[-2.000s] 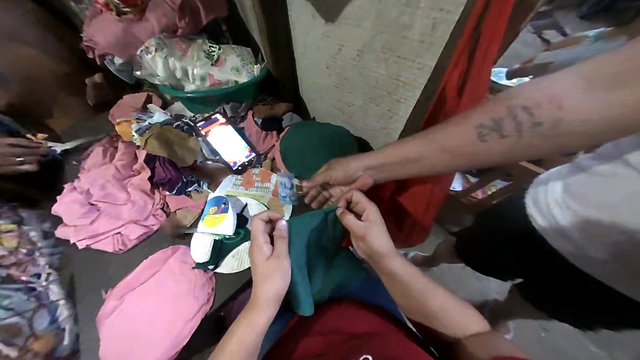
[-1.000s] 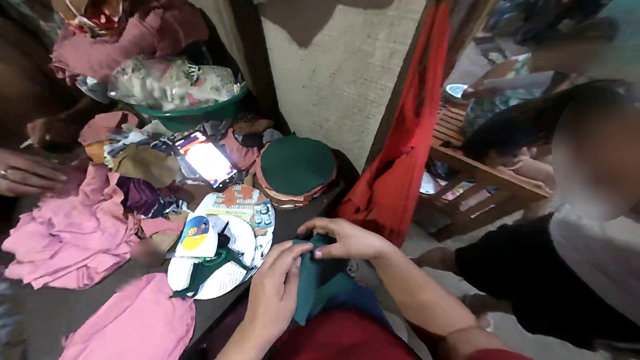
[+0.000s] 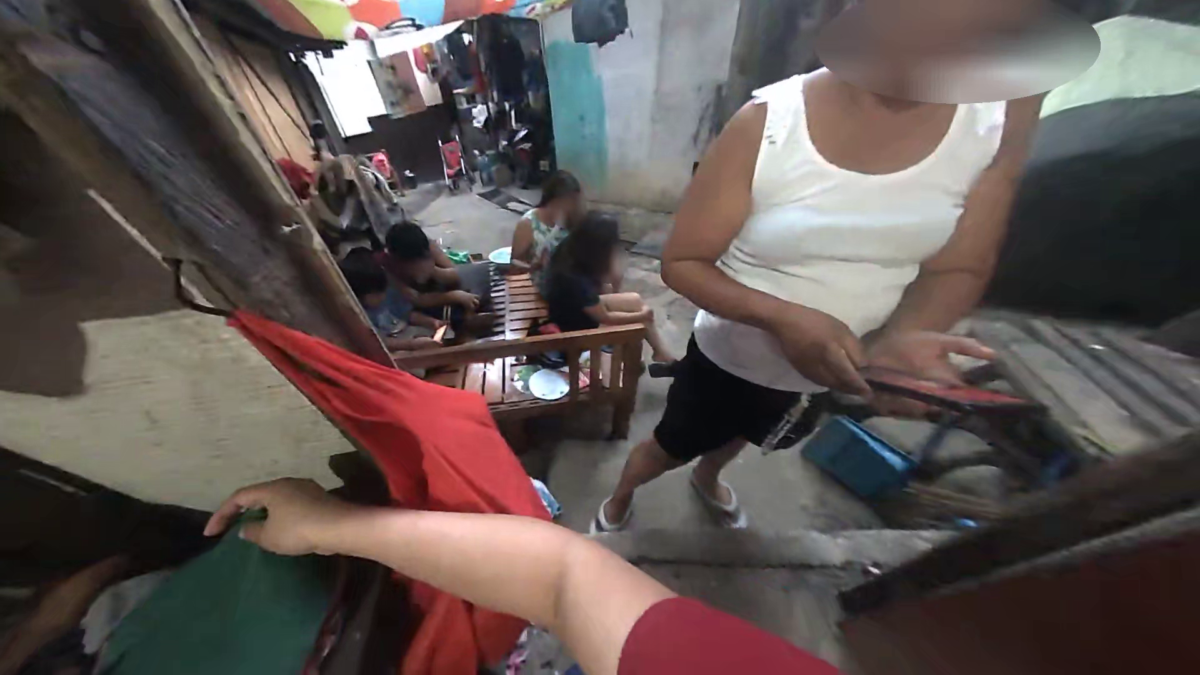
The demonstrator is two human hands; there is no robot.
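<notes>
My right hand (image 3: 277, 516) reaches to the lower left, its thumb and fingers pinching the upper edge of a dark green cloth (image 3: 225, 609). The cloth spreads down to the bottom edge of the view. A red cloth (image 3: 450, 441) hangs from a hook just beyond my wrist, and my forearm crosses in front of it. My left hand is out of view. At the lower left corner, part of another arm shows dimly beside some pale cloth (image 3: 122, 600); whose arm it is I cannot tell.
A person in a white sleeveless top (image 3: 844, 216) stands at the right, both hands on a flat reddish object (image 3: 947, 389). Several people sit around a slatted wooden bench (image 3: 525, 352) bearing a plate (image 3: 549, 383). A wooden post (image 3: 244, 187) rises at the left; a blue container (image 3: 858, 457) is on the ground.
The view has swung far to the right and up. My right hand, earlier at the green cloth together with my left, now holds it alone in view. My left hand has left the view.
</notes>
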